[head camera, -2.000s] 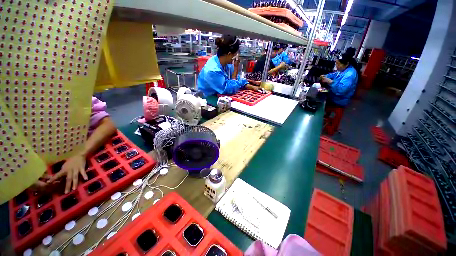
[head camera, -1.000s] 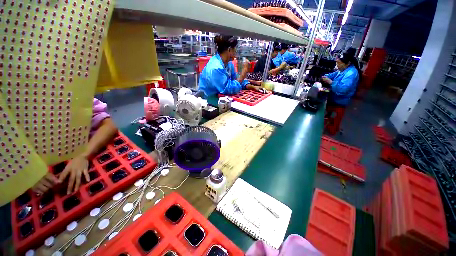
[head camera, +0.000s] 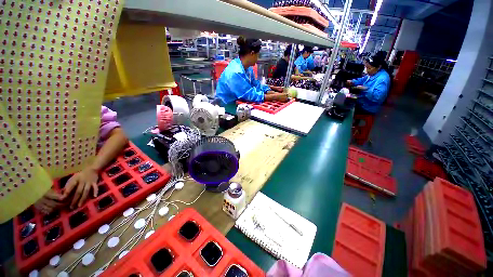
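Neither of my hands is in view. Folds of a pink sleeve (head camera: 319, 266) show at the bottom edge, with no hand visible. Nearest in front of me is a red compartment tray (head camera: 201, 231), cut off by the bottom edge. Square black watch heads with metallic rims sit in its pockets, one watch head (head camera: 211, 253) near the right side. Beyond it, white round charging discs (head camera: 113, 242) on thin white cables lie in a row.
Another person's hands (head camera: 81, 186) rest over an opposite red tray (head camera: 116, 203), partly behind hanging yellow dotted sheets (head camera: 54, 81). A purple-rimmed fan (head camera: 213, 165), white bottle (head camera: 234, 201) and spiral notebook (head camera: 275, 230) stand right. Workers in blue sit beyond; red trays (head camera: 451, 232) are stacked right.
The near worker in blue has lowered a raised hand from the face to the tray. The opposite person's hands have shifted slightly. My hands stay out of view.
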